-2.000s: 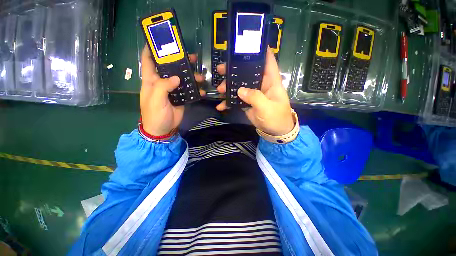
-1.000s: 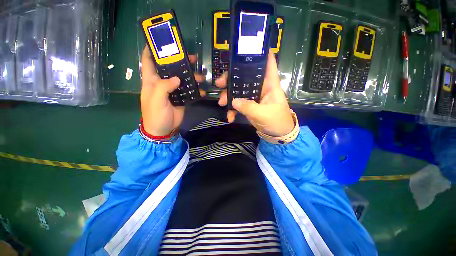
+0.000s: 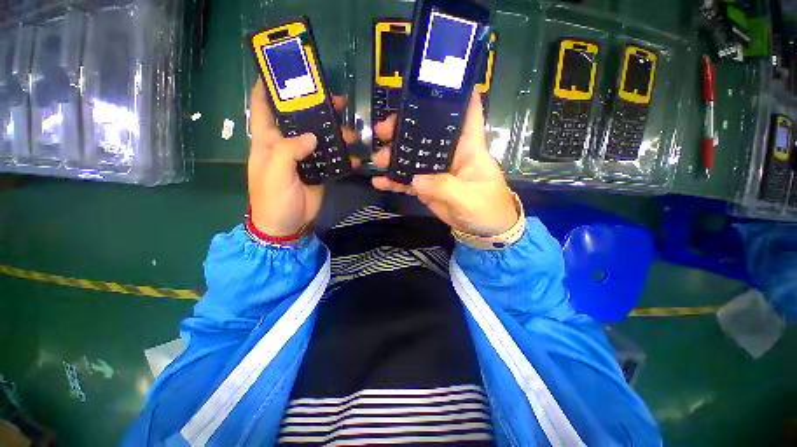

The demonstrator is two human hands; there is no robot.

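Observation:
My left hand [image 3: 284, 170] holds a yellow-framed keypad phone [image 3: 300, 100] upright, its screen lit blue and white, my thumb on the keypad. My right hand [image 3: 467, 188] holds an all-black keypad phone [image 3: 437, 96], tilted with its top to the right, its screen lit blue and white. My right thumb lies at the bottom end of its keypad. Behind the black phone, partly hidden, yellow-framed phones [image 3: 390, 52] lie in a clear plastic tray [image 3: 516, 131]. Two more yellow-framed phones [image 3: 572, 100] with dark screens lie in the tray's right part.
Stacked clear blister trays [image 3: 87, 96] stand at the left. A red and white pen-like stick [image 3: 707, 118] lies right of the phone tray, below green pieces [image 3: 745, 30]. Another tray with phones [image 3: 778, 148] is at the right edge. A blue stool [image 3: 607, 271] stands below.
The black phone has tilted clockwise, its top moving right. My right thumb has moved from its keys to its lower end. My left hand and its phone have barely moved.

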